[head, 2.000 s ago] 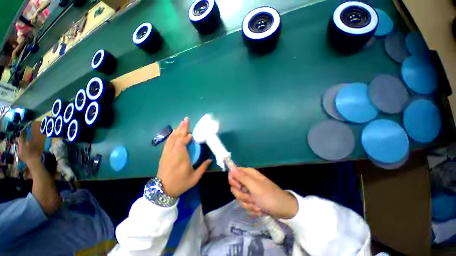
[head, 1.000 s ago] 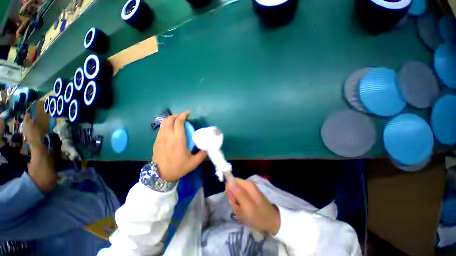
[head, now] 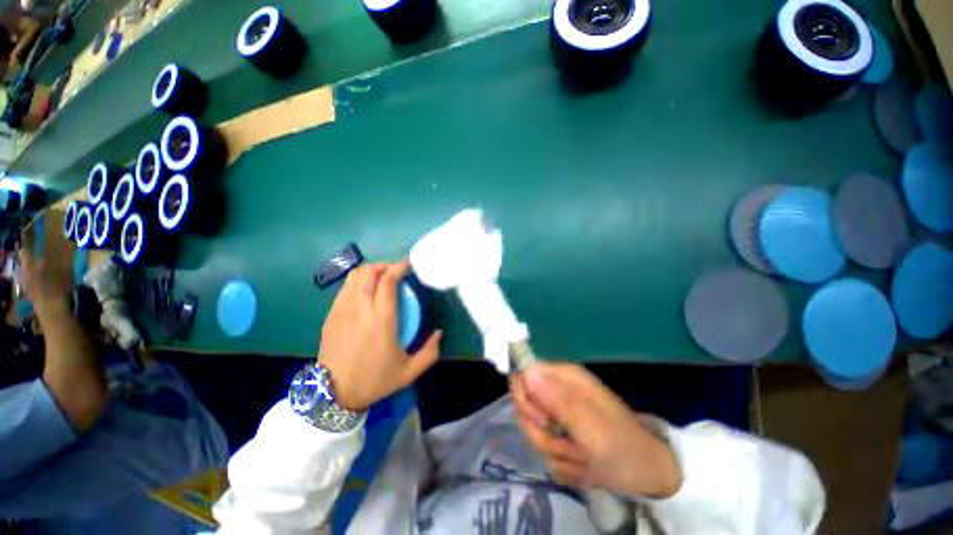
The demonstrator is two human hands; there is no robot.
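My right hand (head: 590, 426) is closed around the pale handle of a mallet (head: 462, 254) whose head is wrapped in white. The head is over the bench, just right of my left hand. My left hand (head: 366, 340), with a metal watch on its wrist, lies against a dark round unit with a blue top (head: 409, 315), near the bench's front edge. The thumb and fingers are around its left and near sides, partly hiding it. A small black part (head: 338, 265) lies on the green bench beyond my left fingers.
Black units with white rings (head: 180, 144) stand grouped at left; others stand along the far side. A cardboard strip (head: 277, 121) lies near the group. Blue and grey discs (head: 849, 328) overlap at right. A lone blue disc (head: 236, 308) and another person's arm (head: 65, 332) are at left.
The mallet head has moved up and right, away from the blue-topped unit. My right hand has moved right. My left hand stays at the unit. The camera view has shifted slightly.
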